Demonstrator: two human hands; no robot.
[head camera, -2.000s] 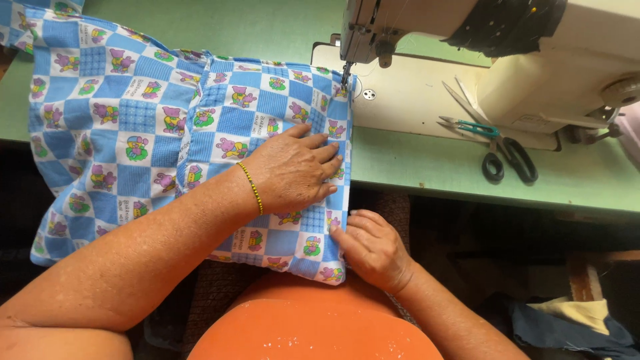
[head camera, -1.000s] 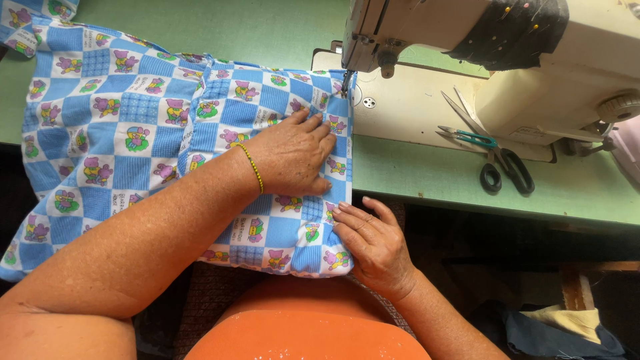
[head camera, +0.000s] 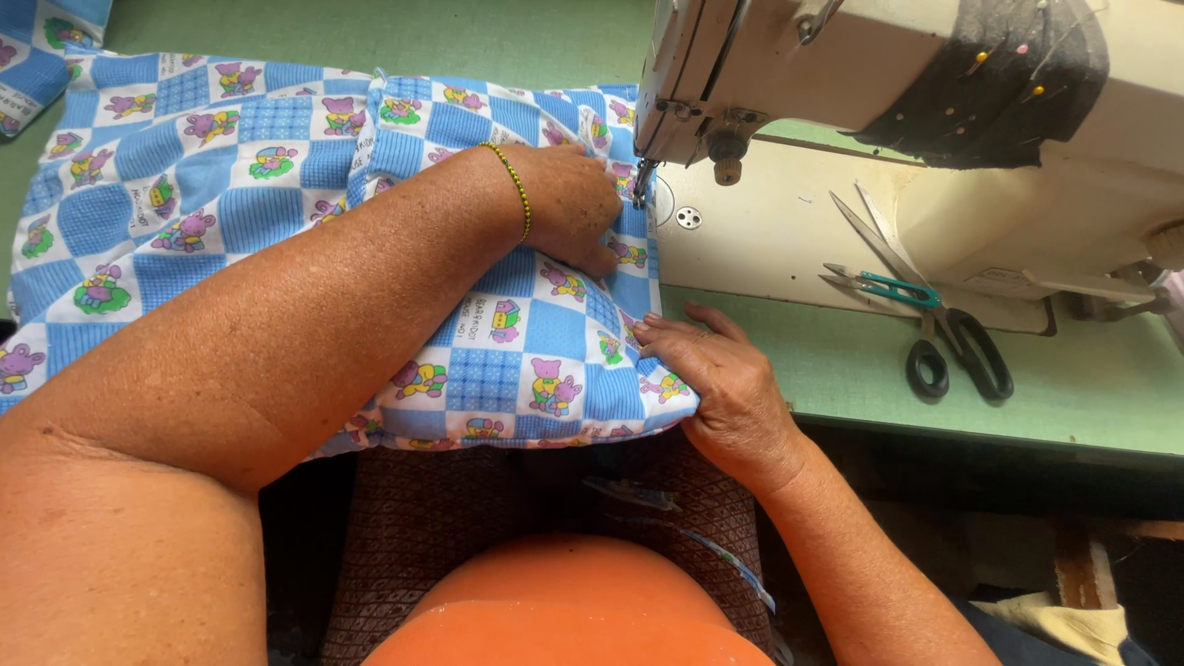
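Note:
A padded blue-and-white checked cloth piece (head camera: 527, 324) with printed bears lies across the green table, its right edge under the presser foot (head camera: 641, 185) of a white sewing machine (head camera: 786, 55). My left hand (head camera: 573, 208), with a beaded bracelet at the wrist, rests on the cloth just left of the foot, fingers bent and partly hidden. My right hand (head camera: 721, 388) grips the near right corner of the cloth, thumb and fingers around its edge.
Black-handled scissors (head camera: 962, 342) and teal thread snips (head camera: 893, 289) lie crossed on the machine bed (head camera: 740, 250) and green table (head camera: 1101, 388). Pins stick in a dark cloth band (head camera: 1008, 74) on the machine arm. More checked cloth (head camera: 37, 60) lies at the far left.
My left hand has moved up the cloth, closer to the presser foot. My right hand, earlier beside the cloth's right edge, now holds its near corner, which has shifted away from me.

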